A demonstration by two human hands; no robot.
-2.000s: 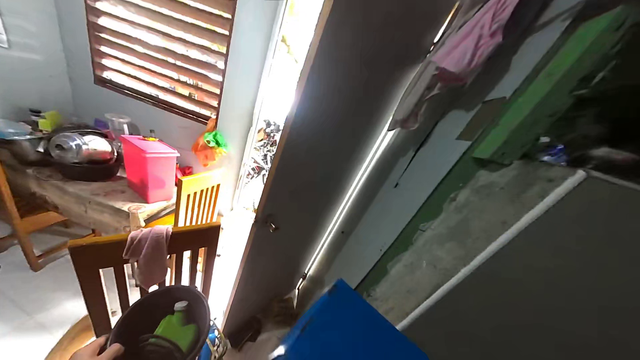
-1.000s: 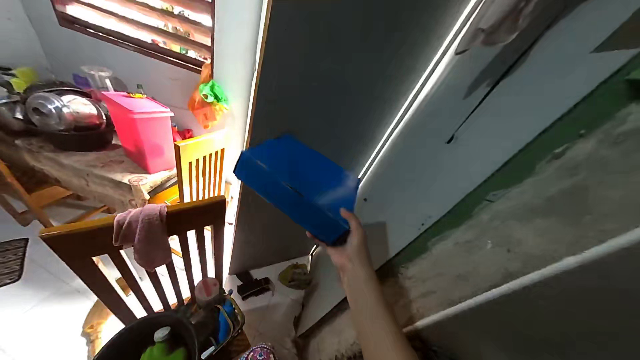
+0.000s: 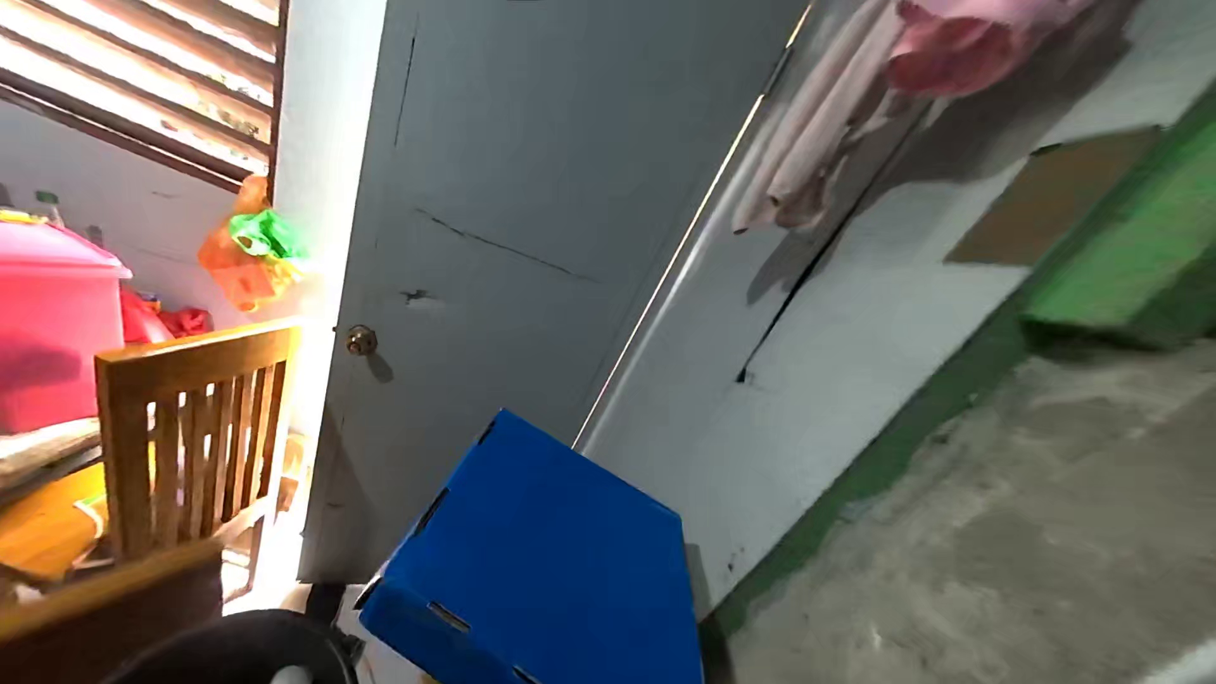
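Note:
A blue box (image 3: 560, 560) with small slots along its edges, cardboard-like, stands tilted at the bottom centre, in front of the grey door (image 3: 475, 218). No hand shows on the parts of it in view, and its lower end is cut off by the frame. At the bottom left is the rim of a black tub (image 3: 247, 646), with a small pale round thing at its edge. Neither my left hand nor my right hand is visible.
Wooden chairs (image 3: 195, 356) stand at the left beside a table holding a pink plastic bin (image 3: 57, 323). Plastic bags (image 3: 252, 247) hang by the louvred window. Pink cloths (image 3: 817, 123) hang upper right. A concrete surface (image 3: 997, 513) with green edging lies at the right.
The right hand, seen gripping the blue box a second ago, is out of view. The box now appears lower in the frame. The left hand, at the tub two seconds ago, is also out of view.

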